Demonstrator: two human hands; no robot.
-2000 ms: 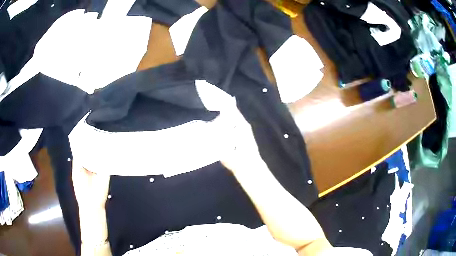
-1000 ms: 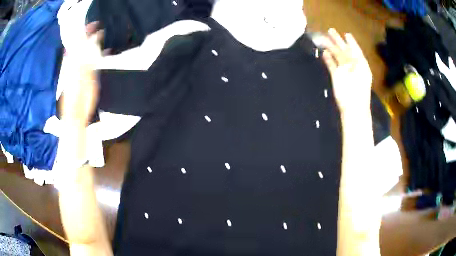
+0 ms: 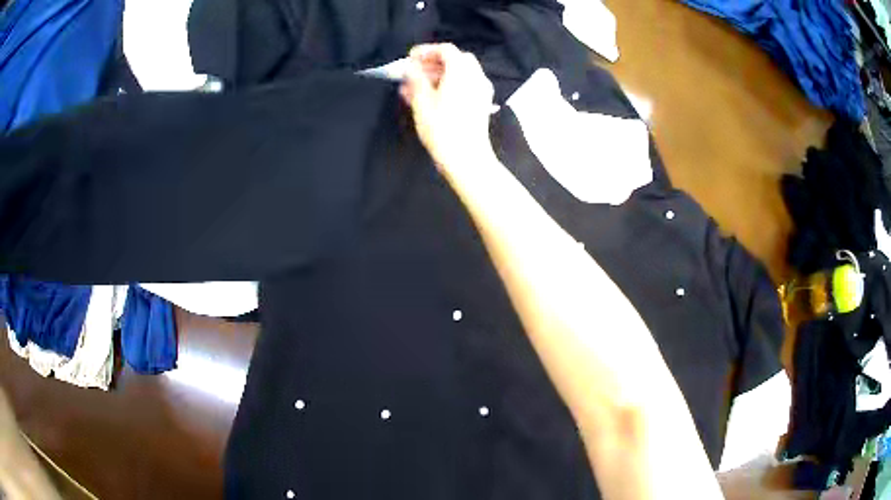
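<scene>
A black garment with white dots (image 3: 391, 342) lies spread face up in front of me. Its white collar (image 3: 586, 146) is right of centre. A plain black sleeve (image 3: 195, 186) stretches to the left edge, where its end is cut off. My right hand (image 3: 447, 88) pinches the cloth at the sleeve's upper end near the shoulder. A small pale pointed piece (image 3: 386, 70) shows at its fingertips; I cannot tell whether it is a tool or cloth. Only a blurred bit of my left arm shows at the lower left edge; the hand is out of the picture. A white cuff (image 3: 760, 420) shows lower right.
Blue garments (image 3: 59, 59) lie at the left and more blue cloth (image 3: 786, 49) at the upper right. Black garments (image 3: 845, 195) and a bottle with a yellow cap (image 3: 846, 287) are at the right. The glossy brown table (image 3: 713, 98) shows between them.
My right hand has moved left and inward onto the sleeve top. My left hand has left the picture. The sleeve is now spread to the left, and the collar appears lower and further right.
</scene>
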